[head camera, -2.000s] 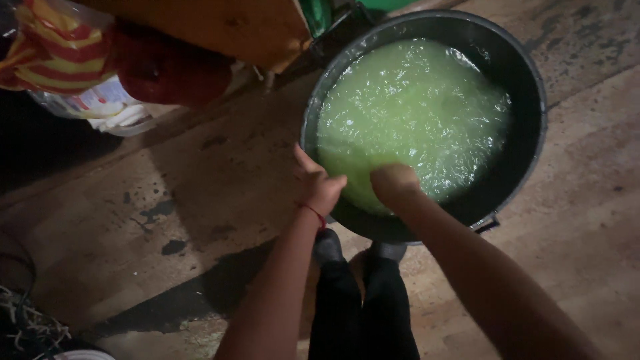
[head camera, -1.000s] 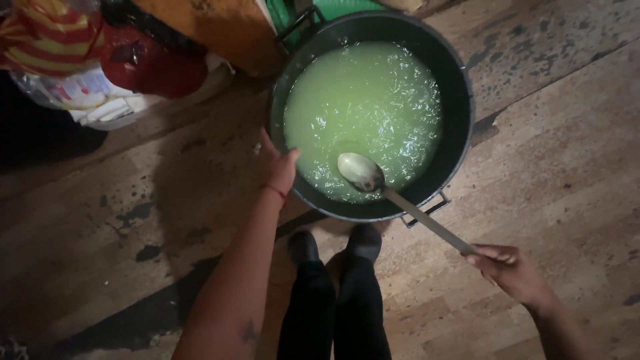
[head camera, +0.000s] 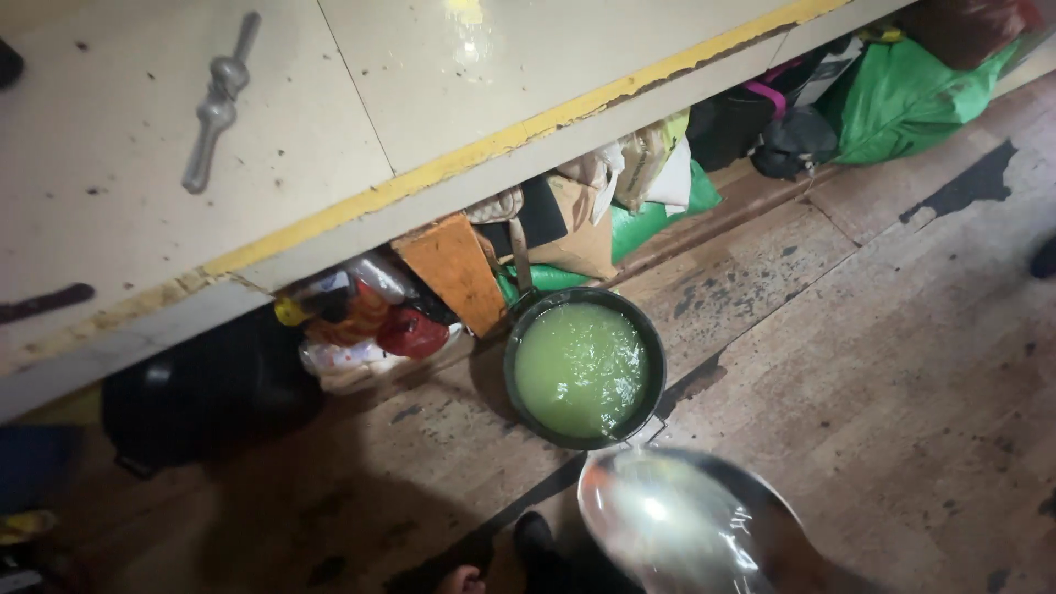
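Observation:
A dark pot (head camera: 656, 355) of cloudy green liquid stands on the floor, its wire-like handle at the lower right. Close to the camera, the shiny metal bowl of a large spoon (head camera: 660, 511) fills the lower right, blurred and just below the pot; its handle is not visible. At the bottom edge only a small part of my left hand (head camera: 464, 580) shows, left of my dark shoe, and its grip is hidden. Brown blur beside the spoon may be my right hand, but its fingers cannot be made out.
Above the pot runs a pale counter (head camera: 462, 107) with a yellow edge, a grey metal fitting (head camera: 219, 107) on top. Under it sit an orange board (head camera: 458, 272), a green bag (head camera: 916, 107), a red bundle (head camera: 412, 332) and a large black container (head camera: 206, 392).
The spoon, over the liquid a second ago, is now close to the camera. My left hand has left the pot's rim. The view has shifted up to the counter.

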